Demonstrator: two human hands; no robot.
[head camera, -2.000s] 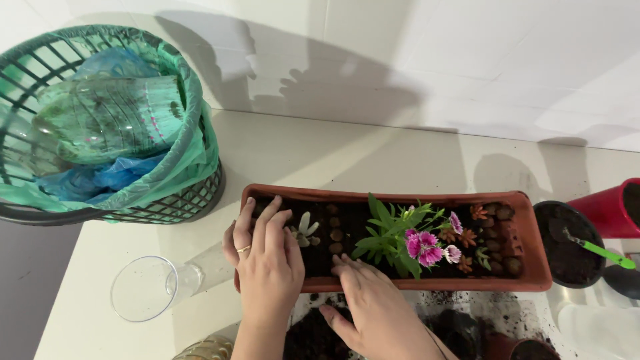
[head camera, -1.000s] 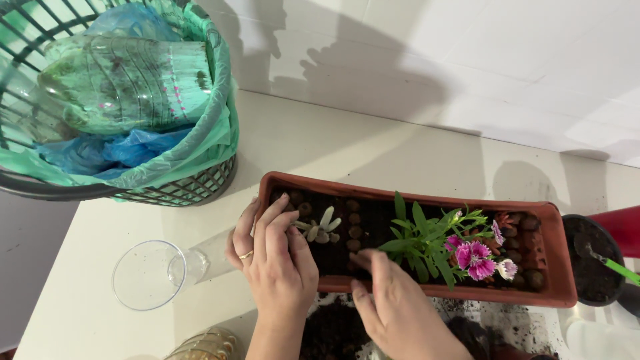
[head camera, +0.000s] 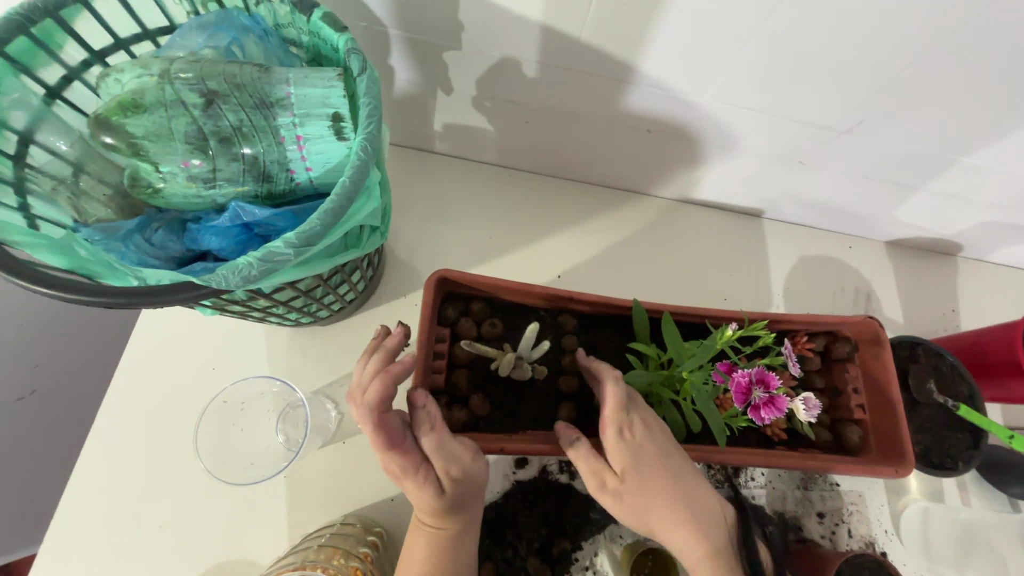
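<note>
A long terracotta-coloured planter holds dark soil, a pale succulent, a row of round brown clay balls and a plant with pink and white flowers. More brown balls line both ends. My left hand is at the planter's left end, thumb near the rim, its soiled fingers raised and apart; nothing shows in it. My right hand reaches over the front rim, its fingertips beside the row of balls; whether they hold anything cannot be told.
A basket lined with a green bag holds plastic bottles and blue film at the upper left. A clear plastic cup lies left of the planter. Loose soil lies in front. At right are a dark pot with a green-handled tool and a red pot.
My left hand has come away from the soil by the succulent to the planter's left end, and its fingers have spread. My right hand stays by the row of balls.
</note>
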